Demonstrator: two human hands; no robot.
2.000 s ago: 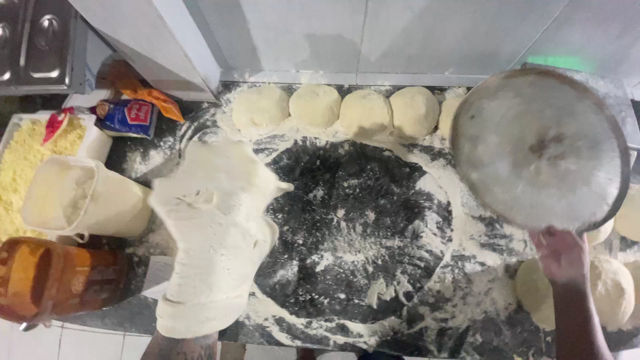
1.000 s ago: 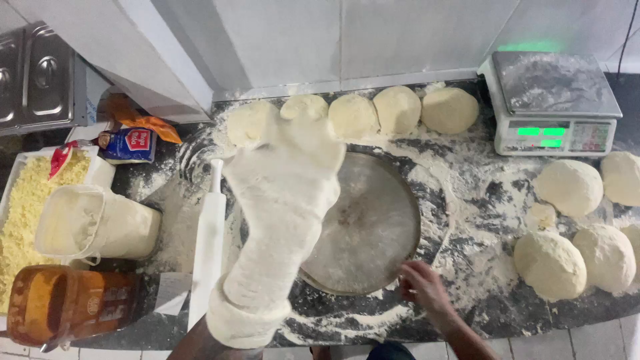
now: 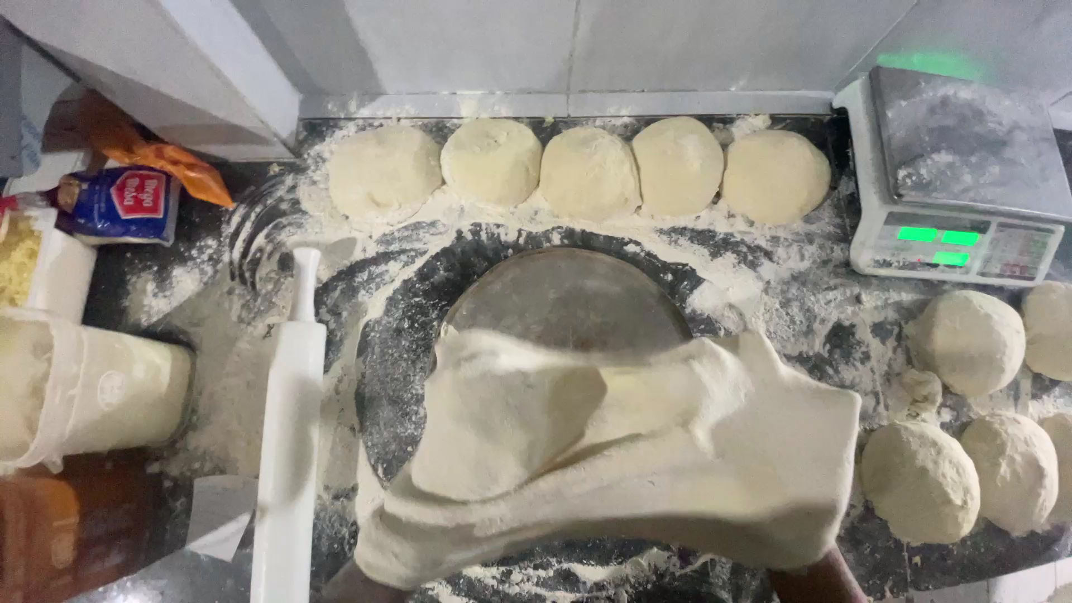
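A wide sheet of dough point(image 3: 636, 452) hangs in folds over both of my hands, above the near part of a round metal pan point(image 3: 569, 301). The pan lies on the floured dark counter, its far part showing. My left hand point(image 3: 364, 584) is under the sheet's left end, with only the wrist area showing. At the sheet's right end, my right hand point(image 3: 816, 579) is likewise covered, fingers hidden. Both hold up the dough. A white rolling pin point(image 3: 289, 452) lies left of the sheet, apart from my left hand.
Several dough balls point(image 3: 589, 173) line the wall; more point(image 3: 919, 481) sit at right below a lit digital scale point(image 3: 963, 159). At left are a white plastic container point(image 3: 126, 389), a blue packet point(image 3: 121, 203), an orange-brown container point(image 3: 75, 528) and a tray of yellow shreds point(image 3: 67, 272).
My right hand held the pan at right, then was at its edge on the counter; now it is under the dough. The dough, earlier draped over my left hand alone, spreads across both.
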